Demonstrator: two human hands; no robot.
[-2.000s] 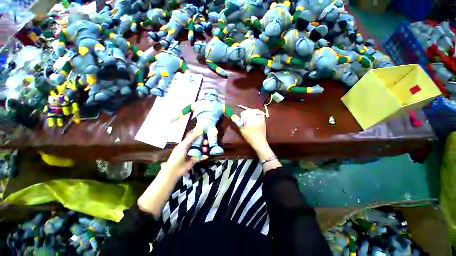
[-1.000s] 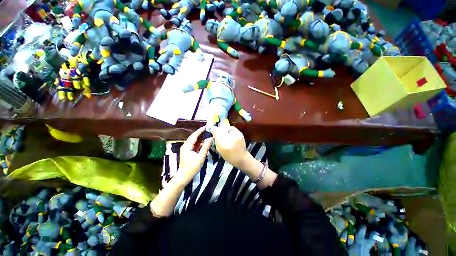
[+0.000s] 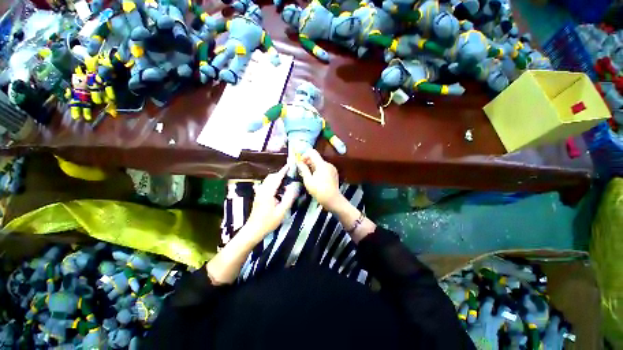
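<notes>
A grey-blue plush figure (image 3: 302, 122) lies on its back or front, I cannot tell which, at the table's near edge, head away from me, its green and yellow arms spread. My left hand (image 3: 272, 199) is closed on its lower legs from the left. My right hand (image 3: 320, 179) grips the leg area from the right, fingertips near the yellow band. The feet are mostly hidden by my fingers. A thin yellow-tan stick (image 3: 362, 113) lies on the table to the right of the figure.
White paper sheets (image 3: 239, 109) lie left of the figure. Plush figures (image 3: 376, 31) are heaped along the far side. Small yellow-red dolls (image 3: 87, 89) stand at left, an open yellow box (image 3: 540, 113) at right. A yellow-green sack (image 3: 116, 222) hangs below left.
My right hand has left the figure's arm and come to its legs beside my left hand. The view has shifted, and the stick now shows uncovered on the table.
</notes>
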